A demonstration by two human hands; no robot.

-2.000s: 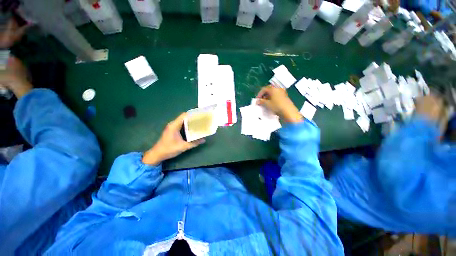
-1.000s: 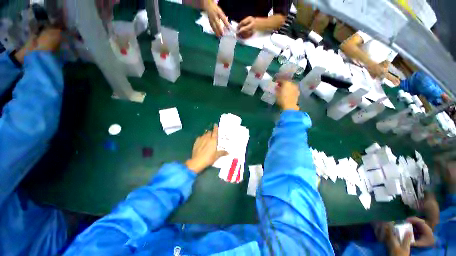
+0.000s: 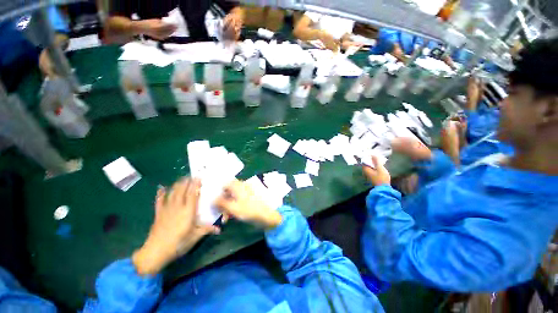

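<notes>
A white folding carton (image 3: 210, 194) is held between my two hands near the bench's front edge. My left hand (image 3: 174, 219) is on its left side, fingers along it. My right hand (image 3: 246, 202) pinches at its near right part; the fingertips are blurred. A dark spot shows at the carton's near end. Closed white cartons (image 3: 198, 154) lie just beyond it, partly hidden by it. Folded leaflets (image 3: 276, 183) lie right beside my right hand, and more are spread in a pile (image 3: 333, 147) further right.
A neat leaflet stack (image 3: 122, 173) lies left. Open standing cartons (image 3: 184, 89) with red marks line the far side. A grey metal post (image 3: 38, 137) stands at left. A neighbour in a blue smock (image 3: 453, 214) works at right, hands at the leaflet heap. Other workers' hands show across the bench.
The view has swung right. My right hand has come back from the standing carton row, and both hands are now on a carton. My left hand has left the flat closed cartons.
</notes>
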